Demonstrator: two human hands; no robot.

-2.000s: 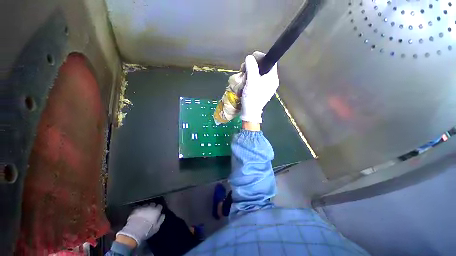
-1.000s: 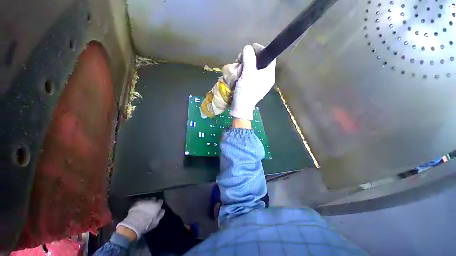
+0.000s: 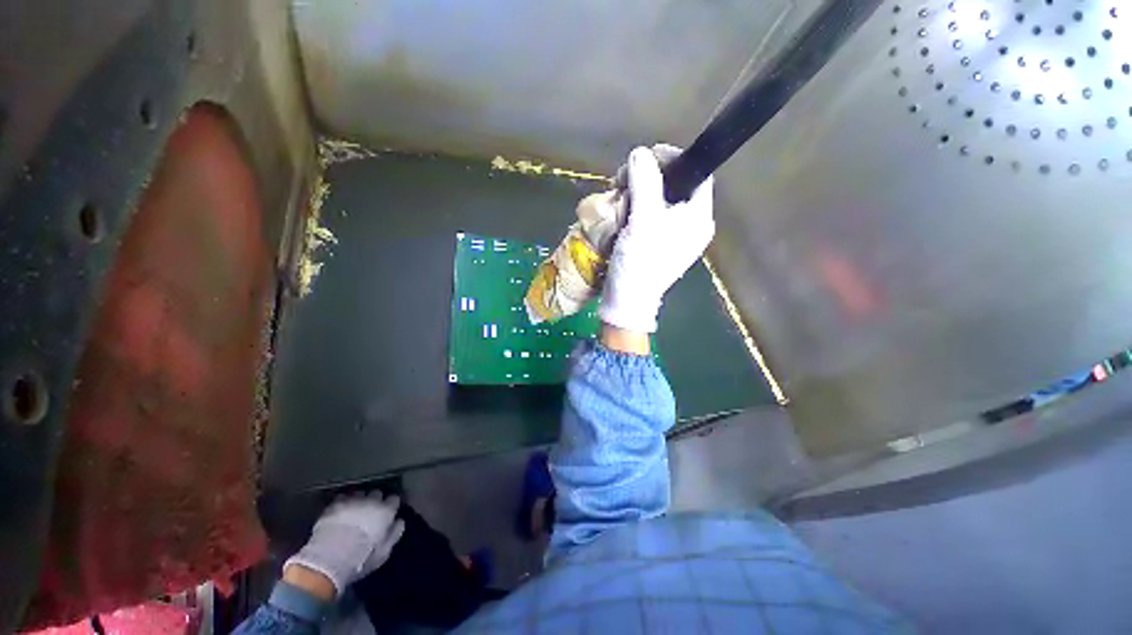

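Note:
A green circuit board with small white marks lies on the dark green surface of the booth. My right hand, in a white glove, holds the wrapped nozzle on its black hose. The nozzle tip is over the middle of the board; whether it touches cannot be told. The nozzle and my right sleeve hide the board's right part. My left hand, in a white glove, is low at the left, below the surface's front edge, over dark cloth. Its fingers are bent and I cannot tell if it holds anything.
Grey metal walls rise behind and at the right, with a perforated area at upper right. Yellowish crust lines the surface's edges. A ragged red covering is on the left wall. The black hose runs to the top. Blue footwear shows below.
The nozzle and my right hand moved left over the board, then came back right and slightly nearer me. My left hand stays low at the left. The camera view shifted slightly.

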